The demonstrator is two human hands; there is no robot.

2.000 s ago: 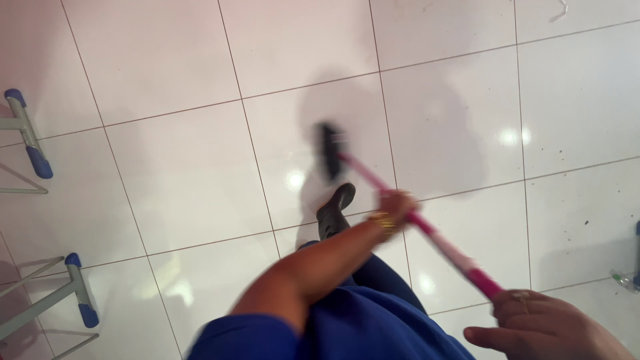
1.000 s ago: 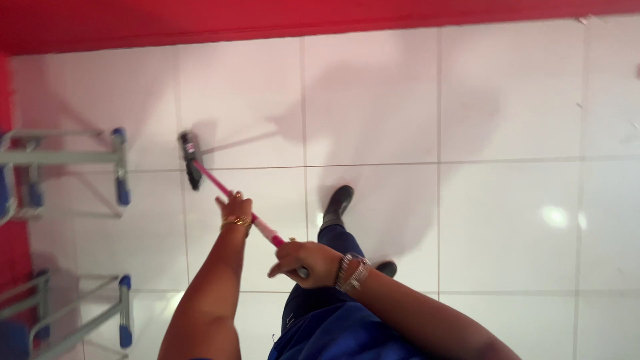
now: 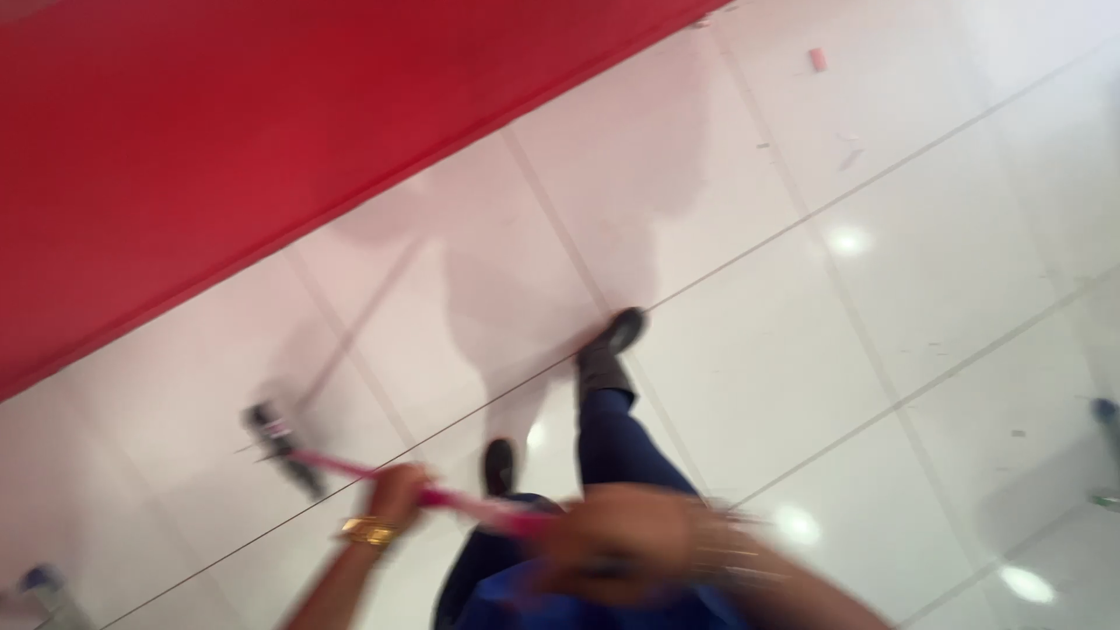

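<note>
A broom with a pink handle [image 3: 468,506] and a dark head [image 3: 284,448] reaches down to the left onto the white tiled floor. My left hand [image 3: 400,497], with a gold watch or bracelet at the wrist, grips the middle of the handle. Around the upper end of the handle is my right hand [image 3: 617,542], blurred, with bracelets on its wrist; it hides the handle's tip. Between and beyond my hands show my dark shoes [image 3: 626,329] and dark blue trousers.
A red wall or panel [image 3: 262,114] borders the floor at the upper left. A small reddish piece [image 3: 817,59] and several scraps lie on the tiles at the right. Blue-capped furniture feet show at the lower left [image 3: 39,577] and right edge [image 3: 1104,409].
The view has turned, and the red surface now runs diagonally. Both hands stay on the broom handle. One second ago my right hand was at the handle's end, as now.
</note>
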